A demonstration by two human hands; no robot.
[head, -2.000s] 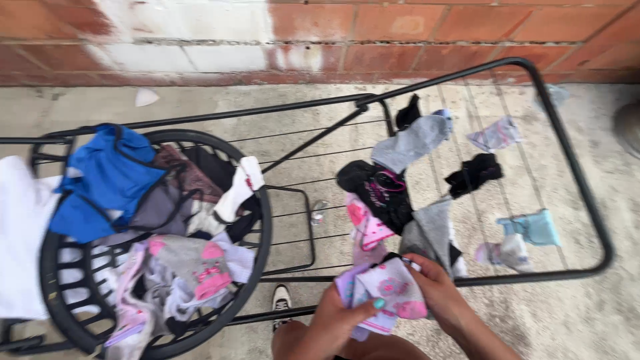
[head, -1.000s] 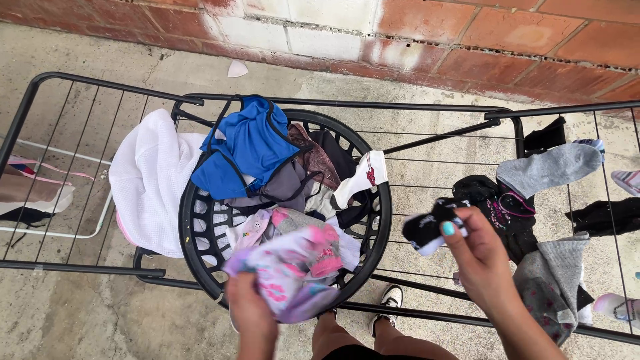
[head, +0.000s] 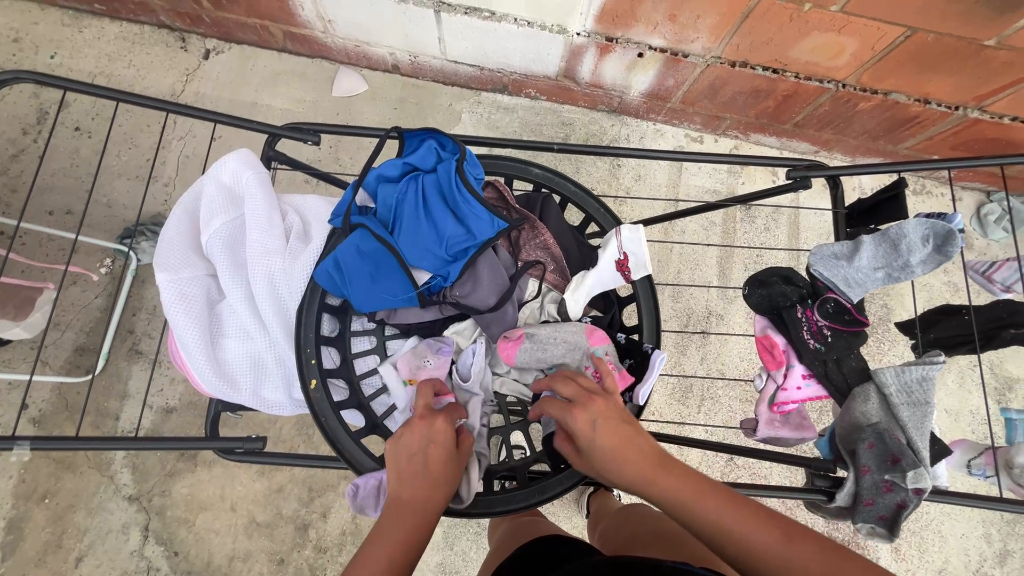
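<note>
A round black plastic laundry basket (head: 340,428) rests on a drying rack. My left hand (head: 428,448) is over its near left side, fingers on a lilac sock (head: 424,364); whether they grip it is hard to tell. My right hand (head: 592,428) reaches in at the near right, fingers spread and bent beside a grey sock with pink heel and toe (head: 552,348). Around them lie a blue garment with black straps (head: 432,216), a white sock with a red design (head: 612,268), a black-and-white sock (head: 648,368) and a light grey sock (head: 472,384).
A white mesh cloth (head: 240,280) lies left of the basket. Across the black drying rack (head: 720,156) at right are a grey sock (head: 888,256), black socks (head: 808,320), a pink sock (head: 784,368) and a dark grey sock (head: 880,472). A brick wall (head: 816,72) runs behind.
Both hands have moved over the basket. The lilac-and-pink sock bunch held up by my left hand one second ago is now down, and the black-and-white sock from my right hand appears at the basket's right side.
</note>
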